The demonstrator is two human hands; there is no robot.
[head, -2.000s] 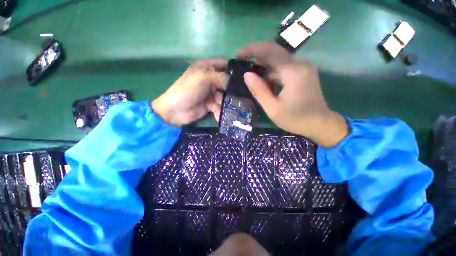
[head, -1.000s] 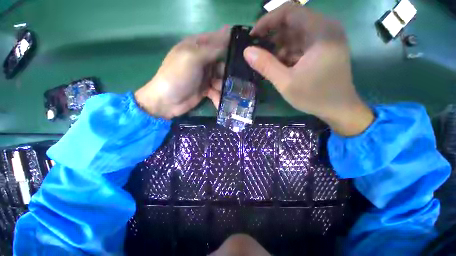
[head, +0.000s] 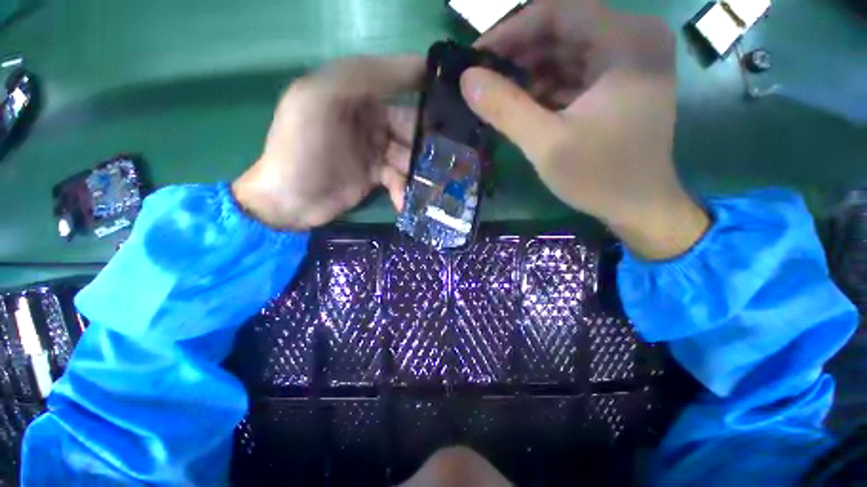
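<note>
A part-assembled phone (head: 445, 181) is held up in front of me, above the far edge of the black blister tray. Its upper half is black housing; its lower half shows a blue circuit board with silver patches and a white strip. My left hand (head: 328, 138) grips its left side and is blurred. My right hand (head: 594, 124) holds the upper right part, thumb on the black face. The right fingers behind the thumb are blurred, and what they touch is unclear.
The blister tray (head: 456, 314) lies near my body. A second tray (head: 57, 333) with a white module is at left. Another part-assembled phone (head: 100, 197) and a dark phone (head: 13, 103) lie on the green surface (head: 219, 57). White display modules (head: 487, 11) (head: 728, 23) lie beyond.
The held phone and both hands have shifted a little up in the picture. The surroundings have moved left and up in view. Both hands still hold the phone.
</note>
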